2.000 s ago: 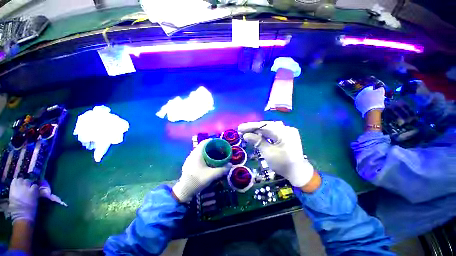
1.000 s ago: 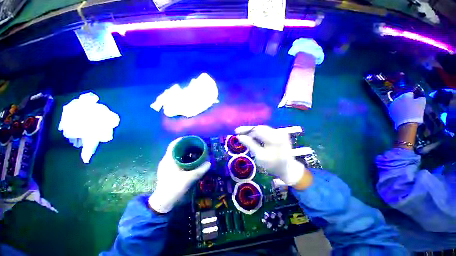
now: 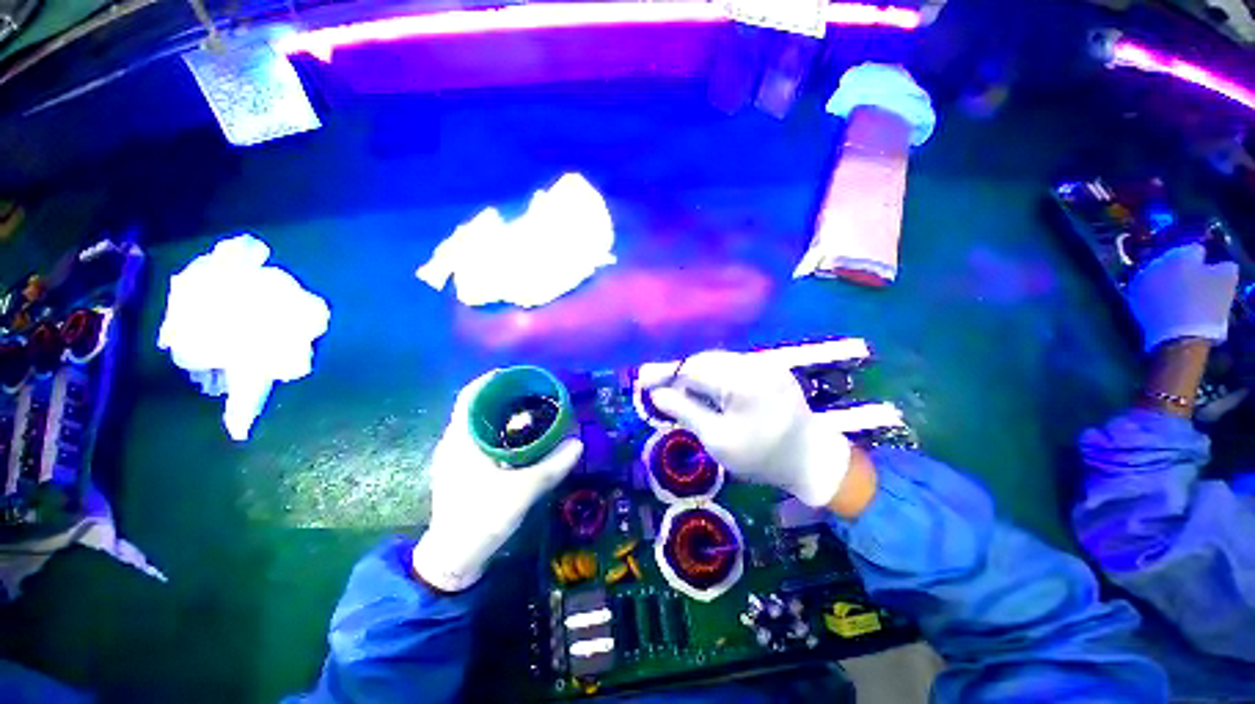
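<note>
My left hand, in a white glove, holds a green coating cup at the upper left of the circuit board. The cup is open, with dark, shiny liquid inside. My right hand, also white-gloved, is over the top of the green power circuit board, its fingertips pinched at the far toroidal inductor. A coating brush is barely visible there, mostly hidden by the fingers. Two toroidal inductors on white bases show fully; the far one is mostly covered. A small ring sits to their left.
Two crumpled wiping cloths and a pinkish wrapped bundle lie beyond the board. Another board is at the far left. At the right, a coworker's gloved hand is at a further board. Purple tube lights run along the back.
The view has tilted down and closer to the board. The cup has moved left off the inductors, uncovering the small ring and board's left side. My right hand has moved onto the far inductor.
</note>
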